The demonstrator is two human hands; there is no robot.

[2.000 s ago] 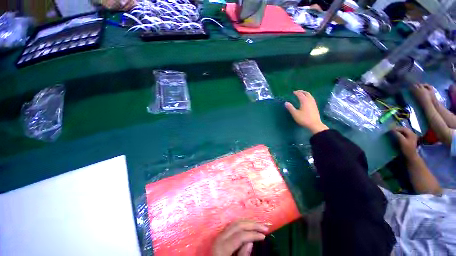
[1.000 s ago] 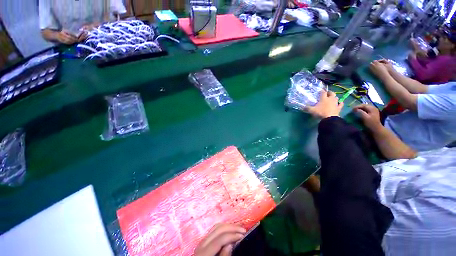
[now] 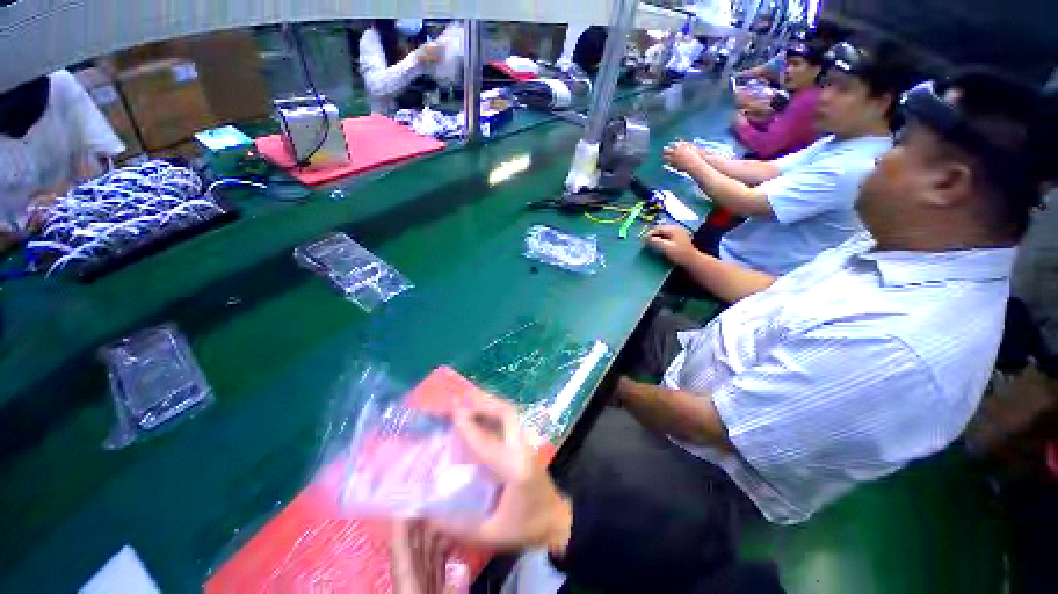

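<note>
My right hand [image 3: 516,476], in a black sleeve, holds a bagged clear unit [image 3: 412,464] over the red work mat [image 3: 290,545]. The unit and hand are blurred by motion. Loose clear film sticks out at the unit's upper left. My left hand [image 3: 424,563] is below the unit at the bottom of the picture, partly hidden by the unit and my right hand. I cannot tell whether it touches the unit. The mat is wrapped in shiny film.
Bagged units lie on the green bench [image 3: 279,383]: one at left [image 3: 157,377], one at centre [image 3: 352,269], one farther right [image 3: 563,248]. White cables [image 3: 128,215] and a second red mat [image 3: 383,145] are on the far side. A seated person [image 3: 859,348] is at right.
My right hand has come back from the right side of the bench with a bagged unit and is now over the mat. The view has turned right, and the white board has mostly left the picture.
</note>
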